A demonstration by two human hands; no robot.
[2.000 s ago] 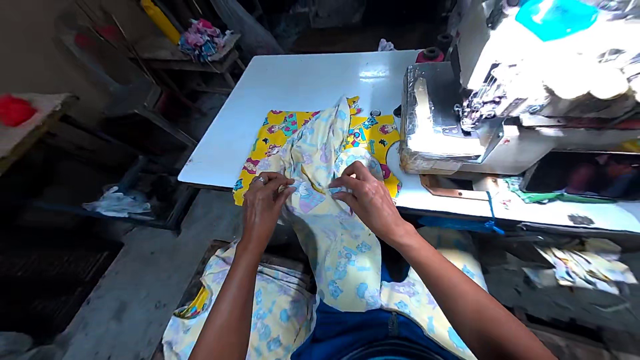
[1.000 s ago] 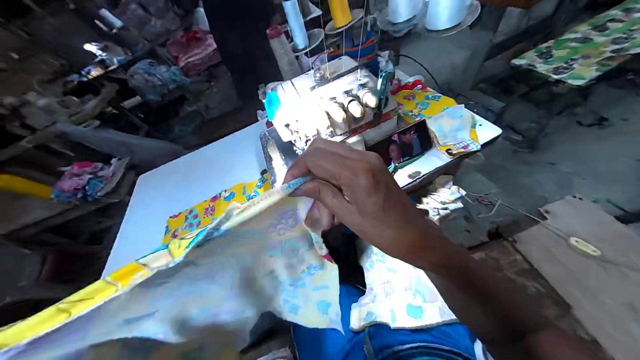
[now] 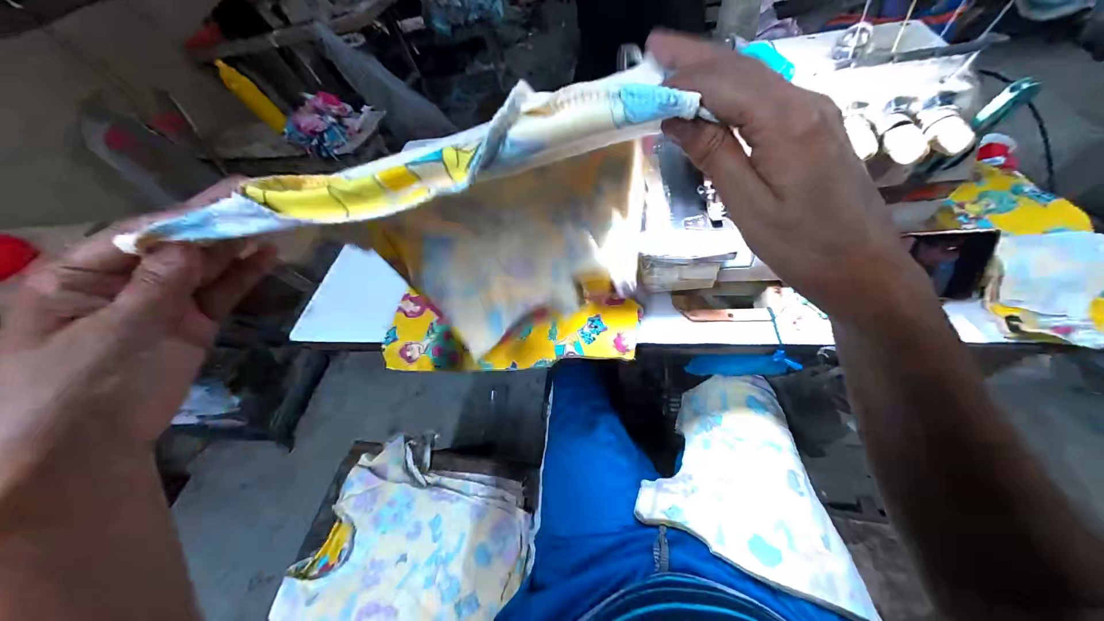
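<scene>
A printed fabric piece (image 3: 379,190) with a yellow band along its seam is stretched in the air between both hands. At the left, my left hand (image 3: 147,293) pinches one end of the seam. My right hand (image 3: 768,164) grips the other end, higher up, in front of the sewing machine (image 3: 897,95). The rest of the cloth hangs below the seam, blurred. Behind it, yellow printed fabric (image 3: 509,341) lies over the front edge of the white table (image 3: 336,302).
Cut pale printed pieces (image 3: 414,535) are stacked at lower left, and another piece (image 3: 750,483) lies over the lap. On the table at right are a dark-screened device (image 3: 953,259), pale folded cloth (image 3: 1048,280) and yellow cloth (image 3: 1018,203). A blue strip (image 3: 733,364) hangs under the edge.
The printed cloth, held low over the table edge two seconds ago, is now raised and pulled out sideways between both hands. The view has swung right and back.
</scene>
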